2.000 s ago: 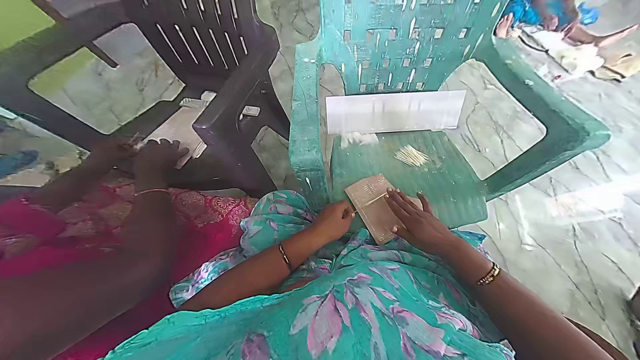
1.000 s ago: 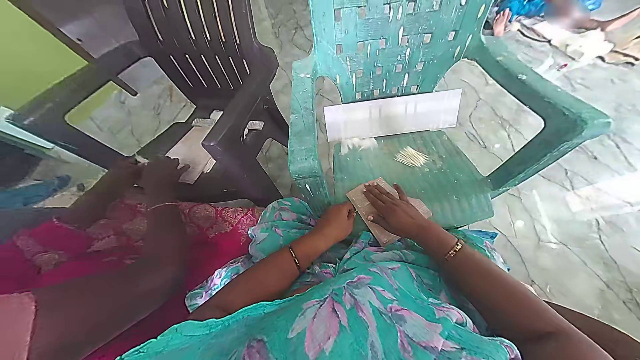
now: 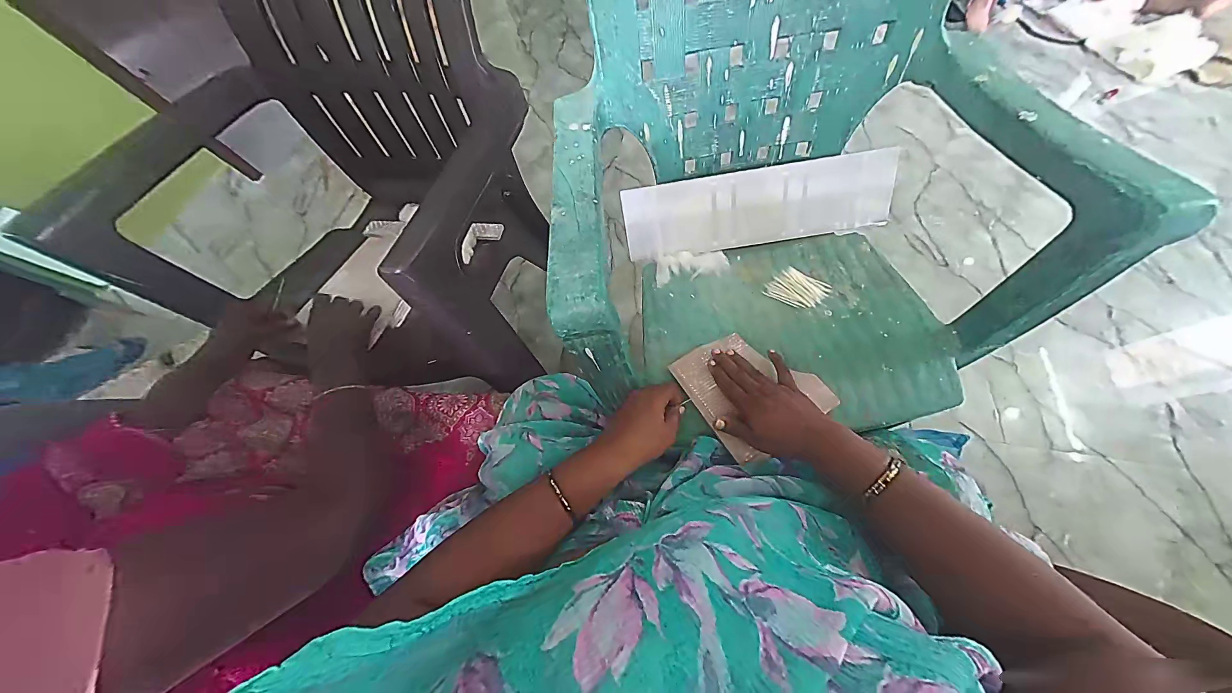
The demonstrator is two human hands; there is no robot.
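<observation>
A flat tan board (image 3: pixel 698 380) lies at the front edge of the green chair's seat, partly over my lap. My right hand (image 3: pixel 765 399) rests flat on it with the fingers spread. Beside the board's left edge, my left hand (image 3: pixel 650 421) pinches the end of a thin stick (image 3: pixel 685 402); most of the stick is hidden. Farther back on the seat are a small pile of thin pale sticks (image 3: pixel 797 288) and some white cotton-like tufts (image 3: pixel 691 265). A long white panel (image 3: pixel 760 202) stands upright behind them, against the chair's back.
The green plastic chair (image 3: pixel 1078 183) has raised arms on both sides. At the left, a person's hands (image 3: pixel 337 327) work over a pale board (image 3: pixel 361 279) on a dark plastic chair (image 3: pixel 452 212). White material (image 3: pixel 1145 43) lies on the marbled floor at the far right.
My right hand has shifted on the tan board, its fingers toward the board's upper part. My left hand stays beside the board's left edge. The other person's hands have moved somewhat.
</observation>
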